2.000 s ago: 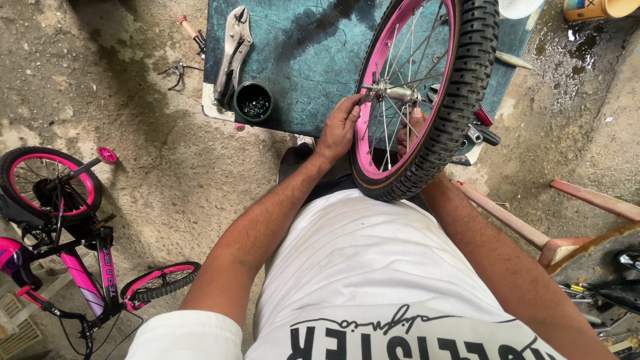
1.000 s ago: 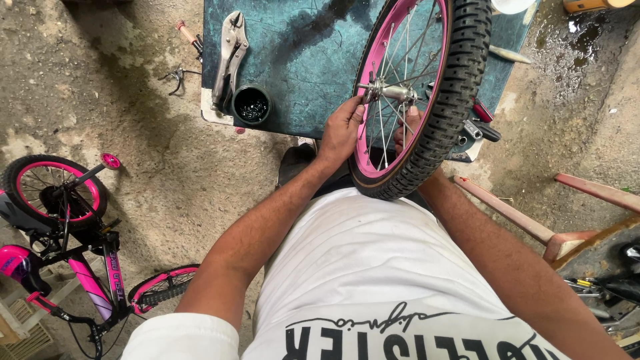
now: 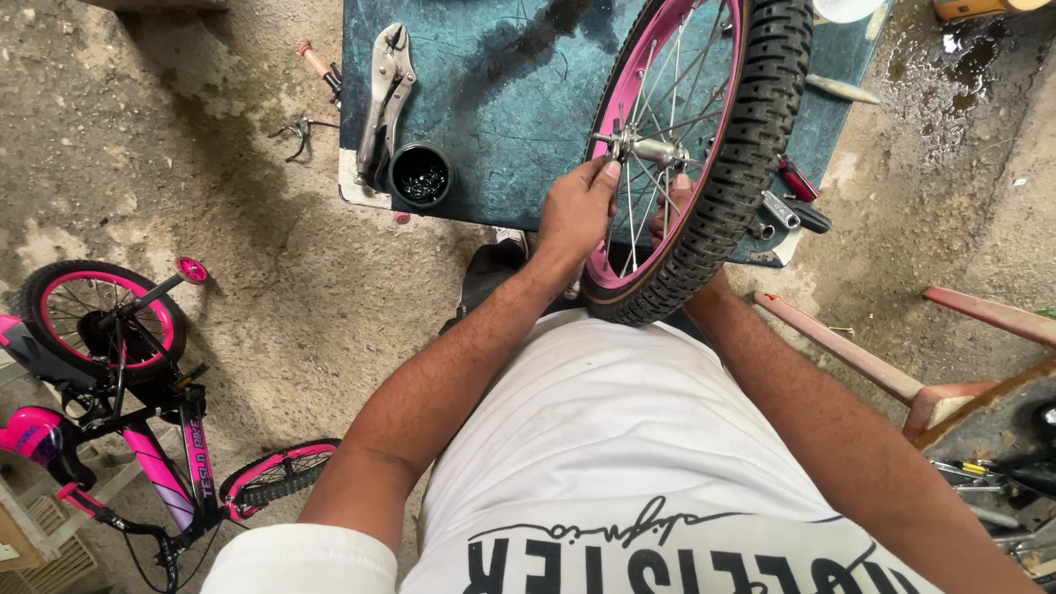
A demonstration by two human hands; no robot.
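A bicycle wheel with a pink rim and black knobby tyre (image 3: 763, 107) stands tilted between my hands, its lower edge against my shirt. My left hand (image 3: 577, 206) has thumb and fingers closed on the near end of the wheel's metal hub axle (image 3: 656, 152). Behind the spokes, my right hand (image 3: 675, 206) touches the other end of the hub, partly hidden by rim and tyre. Left of the wheel, locking pliers (image 3: 386, 99) lie on the blue-green tabletop (image 3: 503, 115) beside a small round tub of dark grease (image 3: 421, 175).
A red-handled tool (image 3: 797, 177) and a metal part (image 3: 780, 209) lie at the table's right corner. A brake lever (image 3: 299, 136) is on the concrete floor. A pink and black child's bicycle (image 3: 161, 470) lies at left. A wooden frame (image 3: 858, 355) and a container of tools (image 3: 990, 495) are at right.
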